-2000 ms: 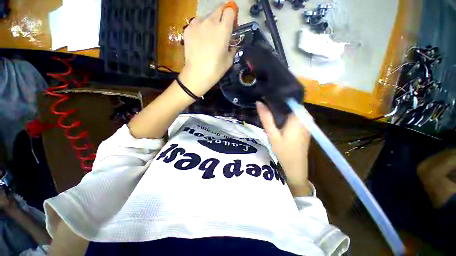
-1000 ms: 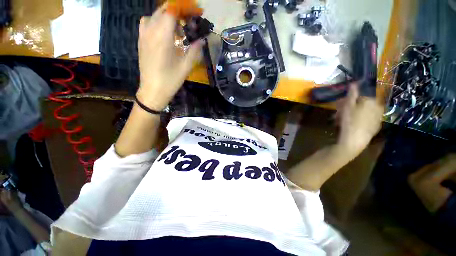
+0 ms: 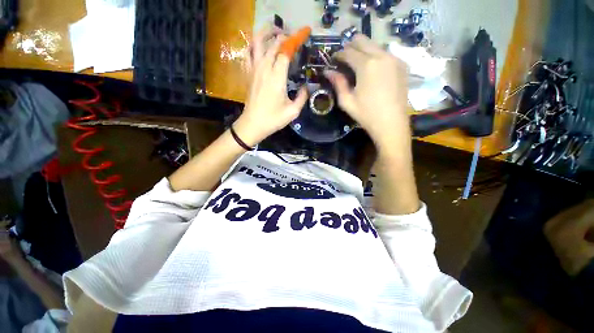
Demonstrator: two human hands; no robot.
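Note:
The black camera housing (image 3: 319, 127) lies on the bench in front of me, its round end with a brass-coloured ring towards me. My left hand (image 3: 273, 91) is at its left side and holds an orange-handled tool (image 3: 295, 42) between the fingers. My right hand (image 3: 374, 88) is over the upper right of the housing, fingertips at its narrow end. Thin wires show between the hands; my fingers hide what they touch there. The black hot glue gun (image 3: 480, 84) lies at the right, a translucent glue stick (image 3: 472, 168) hanging from its rear.
A black parts tray (image 3: 169, 49) and white paper (image 3: 101, 39) are at the left. Lens modules (image 3: 407, 25) lie behind the housing. Wired parts (image 3: 544, 117) are piled at the right. A red coil (image 3: 91, 153) hangs at the left. Another person's hand (image 3: 573, 234) is at the right edge.
My right hand has let go of the glue gun, now lying at the right, and moved onto the housing. My left hand has come back from the left with the orange-handled tool.

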